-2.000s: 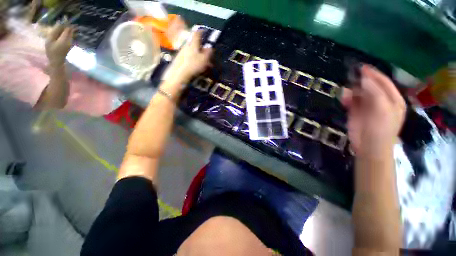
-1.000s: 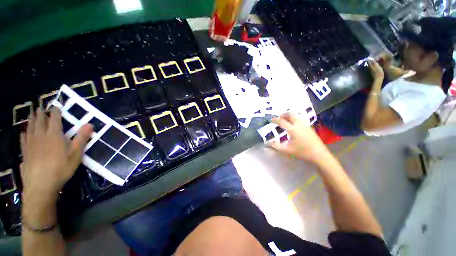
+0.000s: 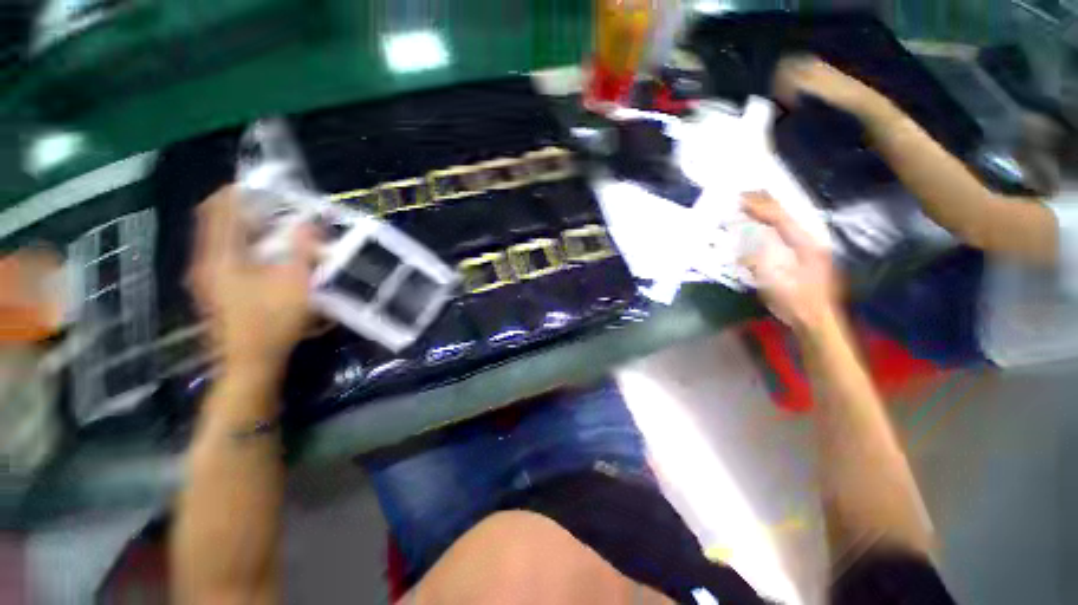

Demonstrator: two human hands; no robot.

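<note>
My left hand (image 3: pixel 254 272) is over the left part of the glossy black blister tray (image 3: pixel 497 325). It grips a white adhesive sheet (image 3: pixel 384 290); black squares show on the part sticking out to the right, and another white part rises above the fingers. Pale gold rectangular frames (image 3: pixel 538 257) show in two rows in the tray. My right hand (image 3: pixel 792 266) is at the near edge of the pile of spent backing sheets (image 3: pixel 662 236), fingertips against white material. Blur hides whether it holds any of it. The view is blurred.
A spare white grid sheet (image 3: pixel 112 313) lies left of the tray. A blurred orange thing (image 3: pixel 30 296) is at the left edge. Dark scraps (image 3: pixel 650 160) lie on the white pile. An amber-red bottle (image 3: pixel 618 53) stands behind it. Another person's arm (image 3: pixel 946 177) reaches over a second black tray at right.
The view has swung back left. My left hand now has the sheet raised and bent. My right hand is now at the white pile; the lattice piece it held is no longer distinct.
</note>
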